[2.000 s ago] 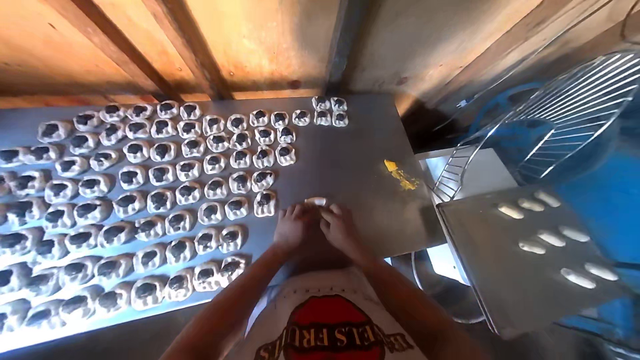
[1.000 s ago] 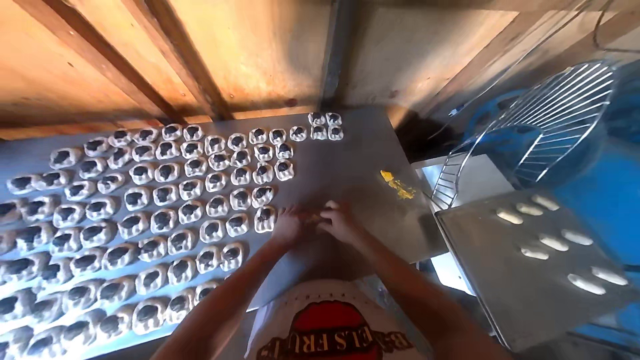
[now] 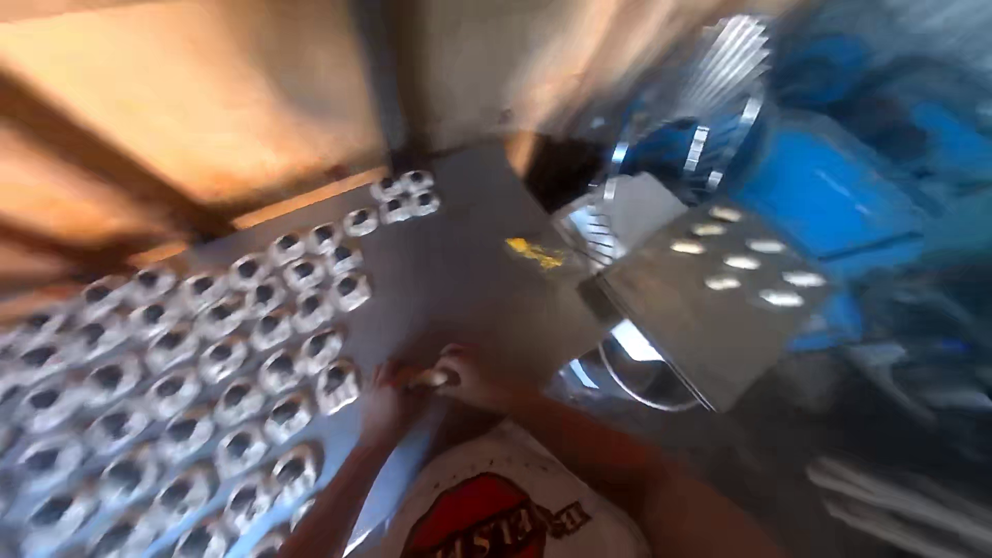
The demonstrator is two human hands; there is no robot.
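Both my hands meet low over the near part of a grey metal table [image 3: 442, 287], with a small pale piece that looks like dough [image 3: 434, 377] between their fingers. My left hand [image 3: 391, 395] grips its left end, beside the rows of pale dough pieces with dark filling [image 3: 337, 384]. My right hand [image 3: 465, 376] closes on its right end. Blur hides the exact finger positions. Several pale oval pieces [image 3: 742, 262] lie on a metal tray [image 3: 697, 325] at the right. A yellow smear [image 3: 535, 253] marks the table beyond my right hand.
A wooden wall [image 3: 194, 93] rises behind the table. A wire rack or guard [image 3: 721, 93] stands at the back right, with blue containers or sheeting [image 3: 821, 186] beside it. Below the tray's left edge is a round metal rim [image 3: 643, 387].
The view has swung to the right and blurred. My hands stay together around the small pale piece near the table's front edge.
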